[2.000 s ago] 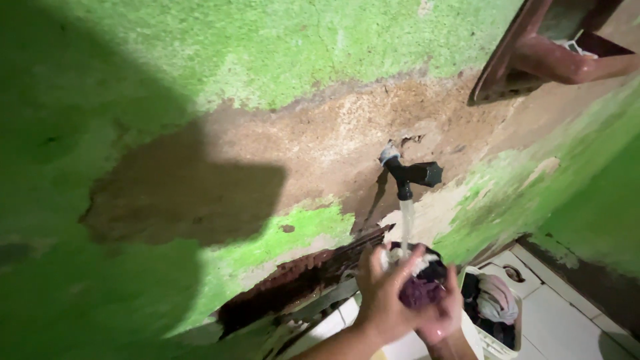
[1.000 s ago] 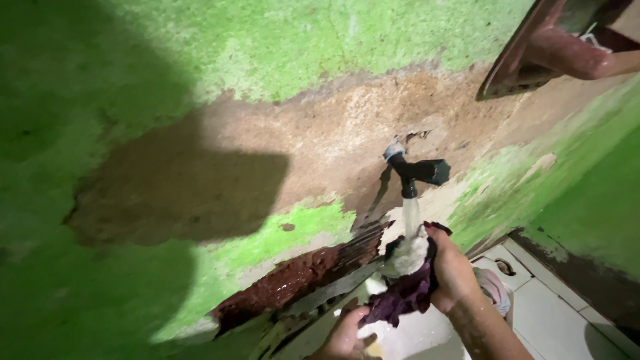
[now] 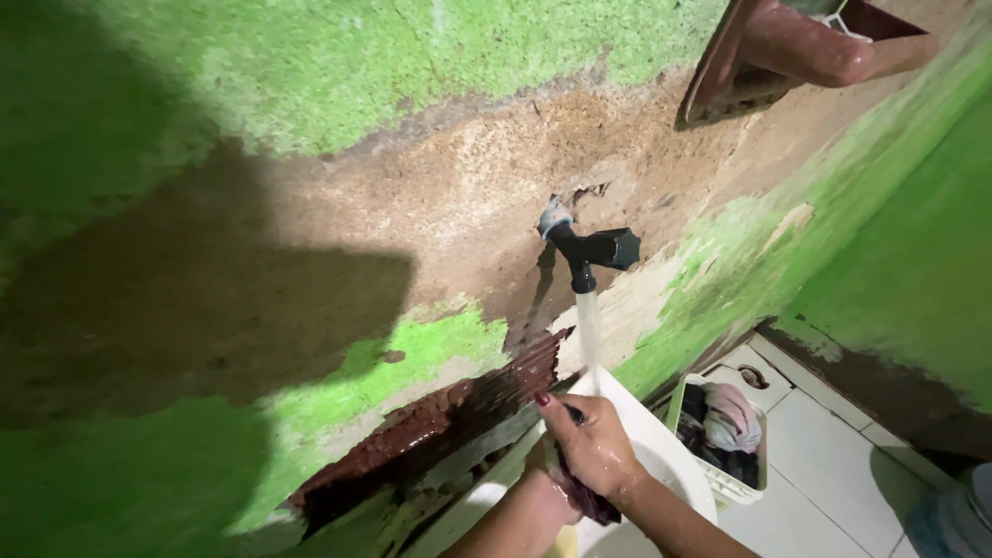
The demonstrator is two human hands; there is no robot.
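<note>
Water runs from a black plastic tap (image 3: pixel 585 252) on the wall, in a stream (image 3: pixel 590 333) that falls just behind my hands. My right hand (image 3: pixel 593 446) is closed around a wet dark purple cloth (image 3: pixel 593 500), its thumb with a red nail pointing up. Pressed against it from the left, my left hand (image 3: pixel 546 484) grips the same cloth, its fingers mostly hidden. Part of the cloth hangs below my hands, over a white basin (image 3: pixel 682 473). Something yellow (image 3: pixel 564 542) shows under my left wrist.
A pale basket (image 3: pixel 763 457) with dark and pink cloths stands on the white tiled floor (image 3: pixel 829 473), right of the basin. A reddish-brown wall holder (image 3: pixel 821 58) juts out at the upper right. The green wall (image 3: pixel 434 341) is peeling. A bluish object (image 3: pixel 957 515) is at the lower right edge.
The cloth was spread between my separated hands a second ago; now it is bunched and both hands are closed together on it. The white part seen under the water earlier is hidden.
</note>
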